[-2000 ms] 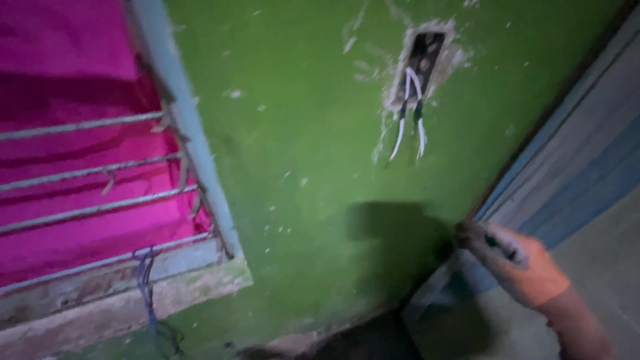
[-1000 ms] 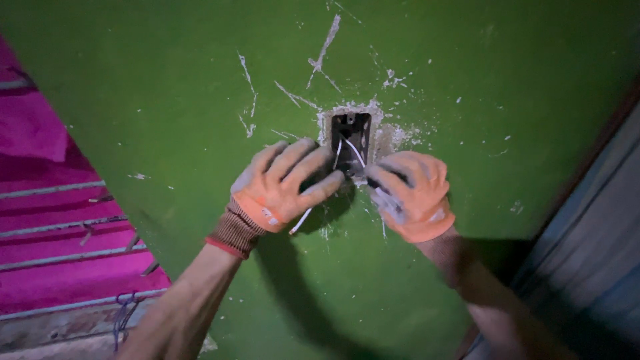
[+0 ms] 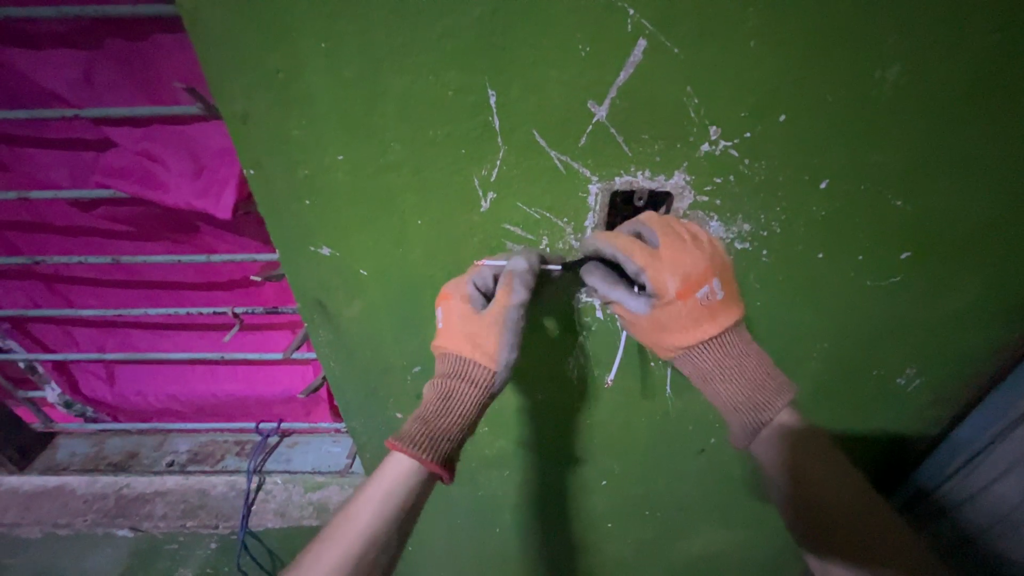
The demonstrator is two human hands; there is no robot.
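Observation:
My left hand (image 3: 486,308), in an orange and grey work glove, pinches a white electrical wire (image 3: 498,262) whose bare copper end points left. Black tape or sleeving (image 3: 578,262) lies around that wire between my hands. Against the wall, my right hand (image 3: 668,280), gloved alike, has its thumb and fingers closed on the black part. Above its fingers shows the recessed electrical box (image 3: 640,202), its lower part hidden. A second white wire (image 3: 616,360) hangs below my right hand, its stripped end down.
Chipped plaster (image 3: 596,204) rings the box in the green wall (image 3: 416,128). At left is a window with metal bars (image 3: 144,260) over pink cloth (image 3: 184,384). Dark cord (image 3: 254,472) hangs over the sill (image 3: 160,502). A blue-grey panel (image 3: 972,472) stands at lower right.
Two seconds ago one hand was by the panel at right and both wires hung free. Both hands came to the box; now one wire is drawn out left between them.

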